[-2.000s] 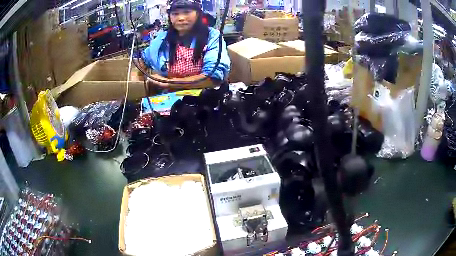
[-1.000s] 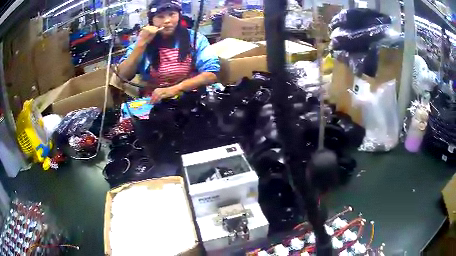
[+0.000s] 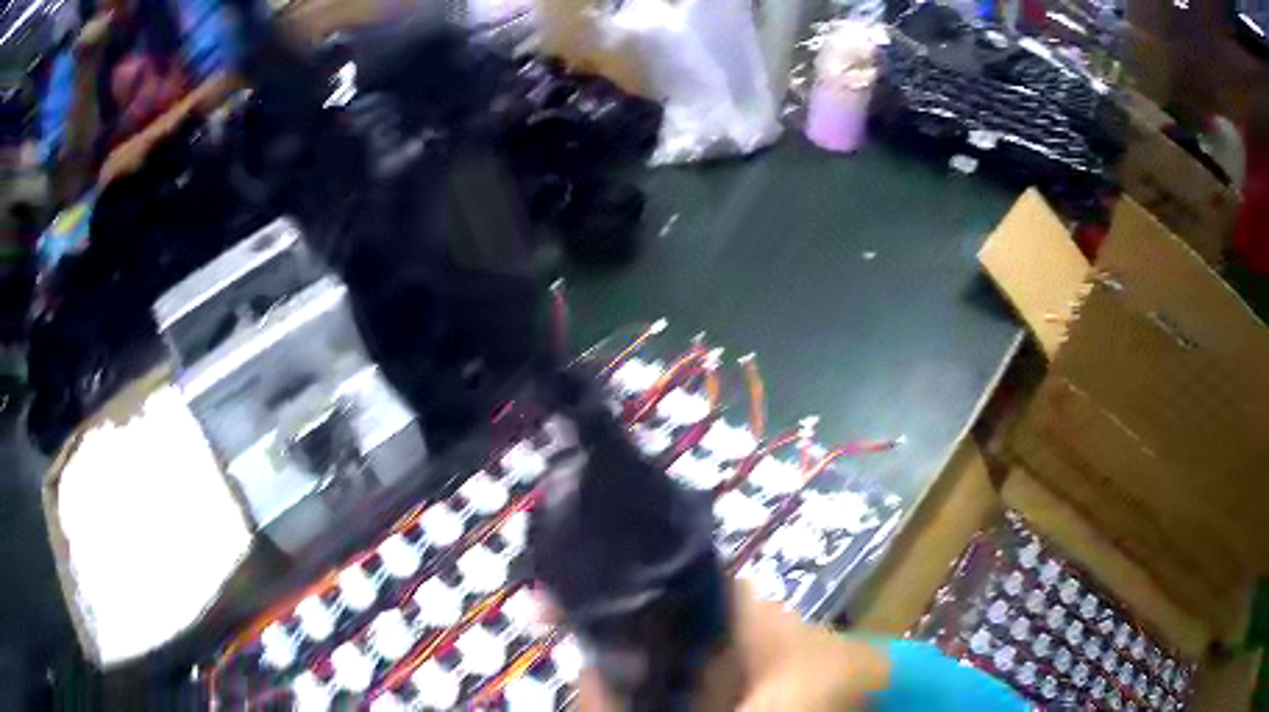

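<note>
My right hand [image 3: 786, 654], bare and blurred below a teal sleeve, is closed around the black electric screwdriver [image 3: 633, 543] at bottom centre. The screwdriver stands roughly upright over rows of small wired units with white parts [image 3: 440, 523]. Its bit and tip cannot be made out. Red, yellow and black lead wires [image 3: 759, 397] run along the rows and stick out at the far end. The hand and screwdriver hide some units. My left hand is not in view.
The white-grey screw feeder [image 3: 299, 390] and open carton of white parts [image 3: 139, 515] are left. Black housings [image 3: 139, 292] are heaped behind. A cardboard box [image 3: 1148, 403] at right holds another tray of units [image 3: 1072, 626]. A lilac bottle [image 3: 838, 111] stands at the back.
The view has swung right and down, so the feeder and carton appear farther left. My right hand on the screwdriver, more rows and the right-hand cardboard box have come into view.
</note>
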